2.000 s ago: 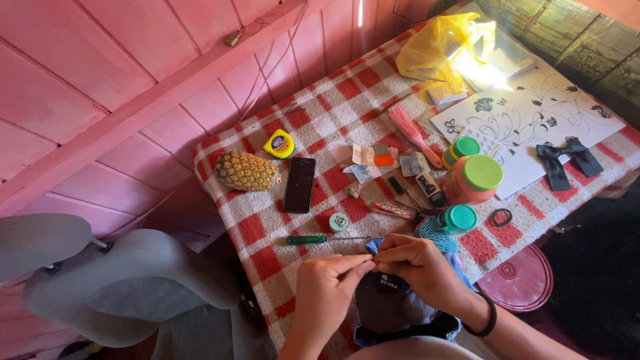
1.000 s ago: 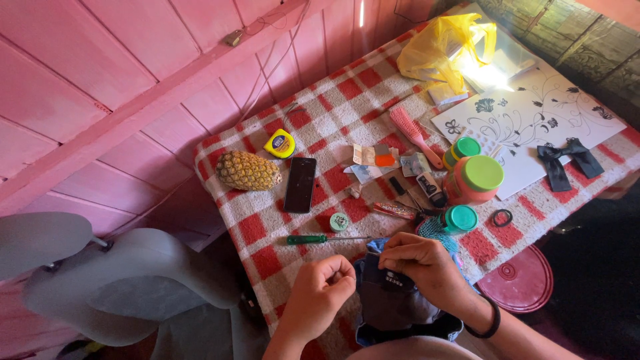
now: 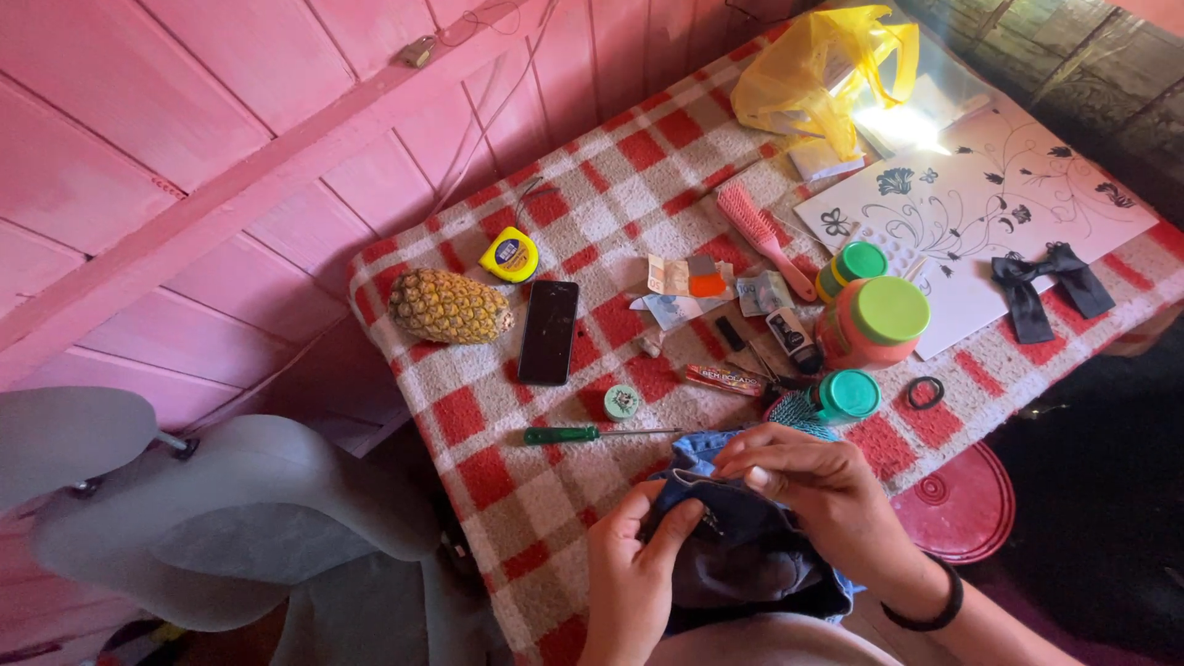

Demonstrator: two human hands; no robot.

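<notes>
A blue denim garment with a dark inner part (image 3: 731, 555) lies bunched at the table's near edge, against my body. My left hand (image 3: 638, 555) pinches its upper edge between thumb and fingers. My right hand (image 3: 819, 499), with a black band at the wrist, is bent over the same edge just to the right; its fingertips are close together, and whether they hold something small cannot be told. Just beyond the cloth lies a green-handled screwdriver (image 3: 562, 435), its shaft pointing at the garment. A small round tin (image 3: 622, 401) sits above the screwdriver.
A pineapple (image 3: 450, 307), tape measure (image 3: 510, 255), smartphone (image 3: 548, 333), banknotes (image 3: 680, 294), pink hairbrush (image 3: 763, 236), lidded jars (image 3: 874, 324), black bow (image 3: 1053, 285) and yellow plastic bag (image 3: 814, 79) lie on the checked cloth (image 3: 476, 476). A grey chair (image 3: 268, 518) stands left.
My left hand, which was apart from the garment one second ago, has moved right and now grips its edge. My right hand stays at the cloth, its fingers shifted.
</notes>
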